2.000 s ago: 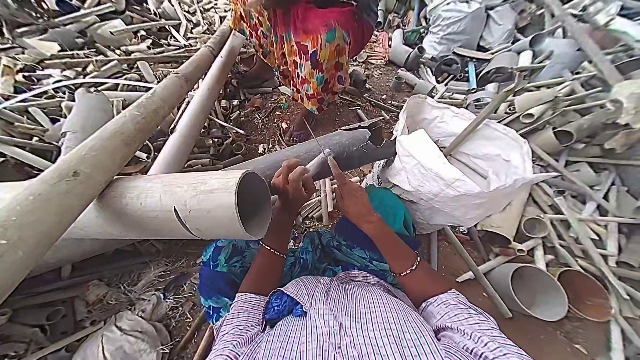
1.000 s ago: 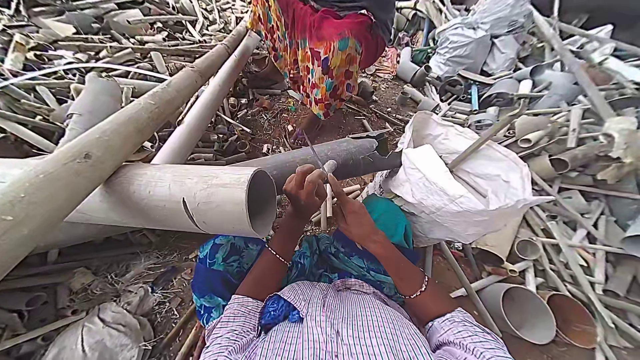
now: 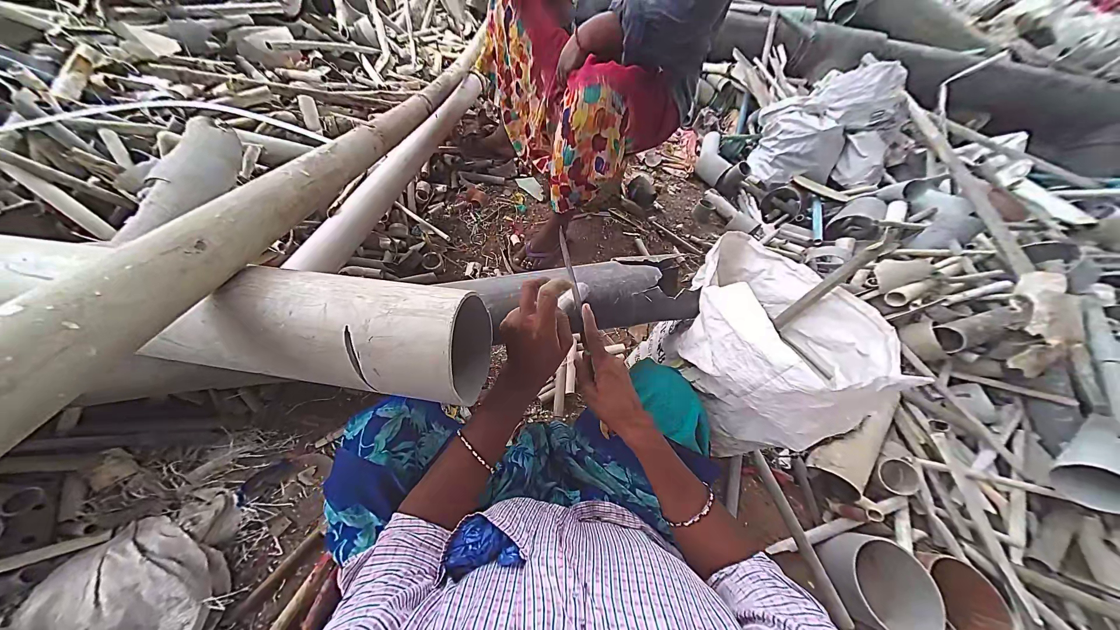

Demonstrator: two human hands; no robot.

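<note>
My right hand (image 3: 608,376) is closed around the lower end of a thin metal blade (image 3: 569,262), its index finger stretched along it. A short pale pipe piece (image 3: 570,297) sits between the fingers of my left hand (image 3: 535,328), against the blade. Behind both hands lies a dark grey plastic pipe (image 3: 630,293) with a broken, jagged right end. Left of my left hand is the open end of a wide off-white pipe (image 3: 394,337), which has a slit in its side. The blade's handle is hidden by my right hand.
A white woven sack (image 3: 770,367) stands at the right, with a pipe strip in it. A long pipe (image 3: 219,227) crosses the wide one at the left. Pipe scraps (image 3: 884,577) surround me. Another person in a patterned garment (image 3: 591,131) is opposite, close to the dark pipe.
Both hands stay close together at the pale piece, with only small shifts in the fingers and the blade's angle. The other person's arm is more visible; the view has shifted slightly.
</note>
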